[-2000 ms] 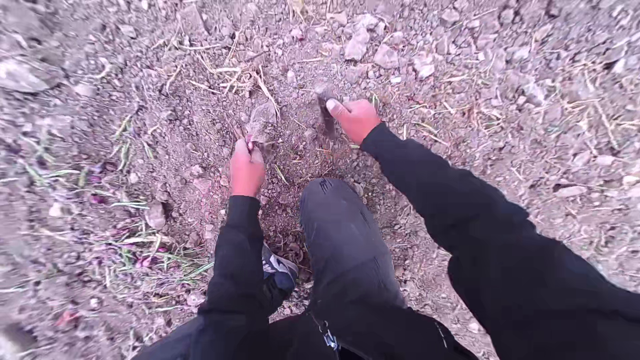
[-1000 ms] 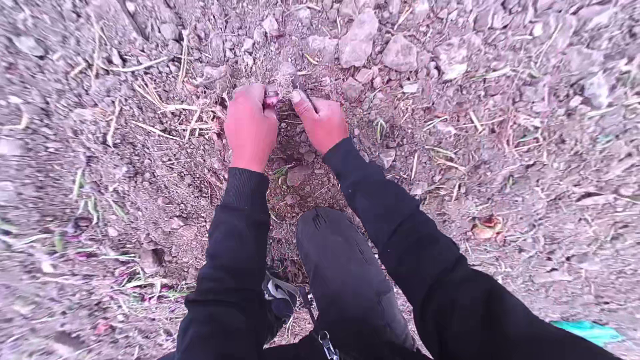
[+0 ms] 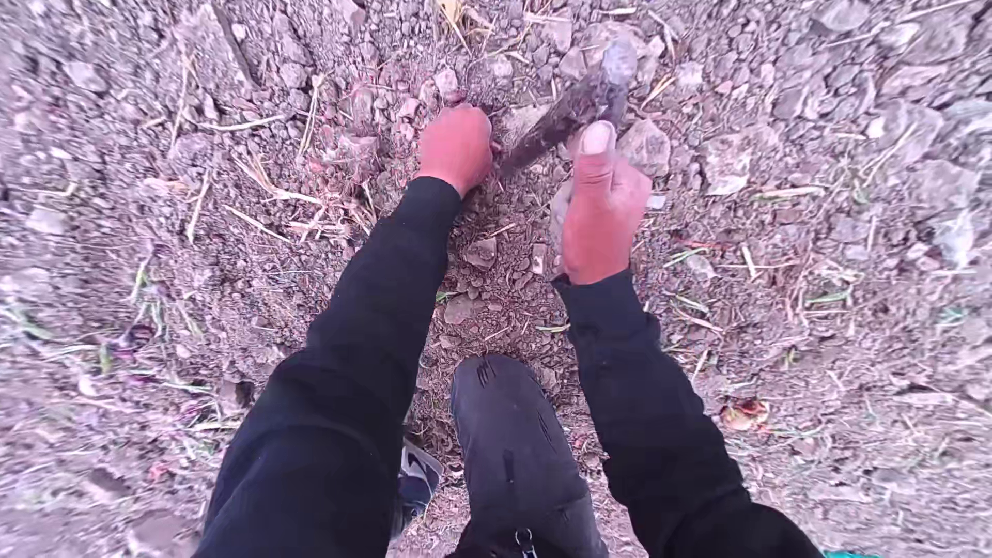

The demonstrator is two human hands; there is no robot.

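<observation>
My right hand [image 3: 604, 201] grips a short hand tool with a dark flat blade [image 3: 552, 128] and a rounded, dirt-coated end [image 3: 619, 62]; the thumb lies along it. The blade points left and down toward the soil, its tip close beside my left hand. My left hand [image 3: 457, 147] is closed at the ground, knuckles up, just left of the blade tip; what its fingers may hold is hidden beneath it. Both hands are over loose, stony soil, with small stones [image 3: 481, 252] between my forearms.
My knee [image 3: 508, 418] and a shoe [image 3: 417, 480] are at the bottom centre. Larger rocks [image 3: 728, 163] lie right of the tool. Dry stalks [image 3: 287, 194] are scattered at the left, and purplish bulbs with green leaves [image 3: 136, 337] lie farther left.
My hands were close together one second ago; my right hand is now apart from the left, with the tool's blade in plain view. The camera view has shifted somewhat.
</observation>
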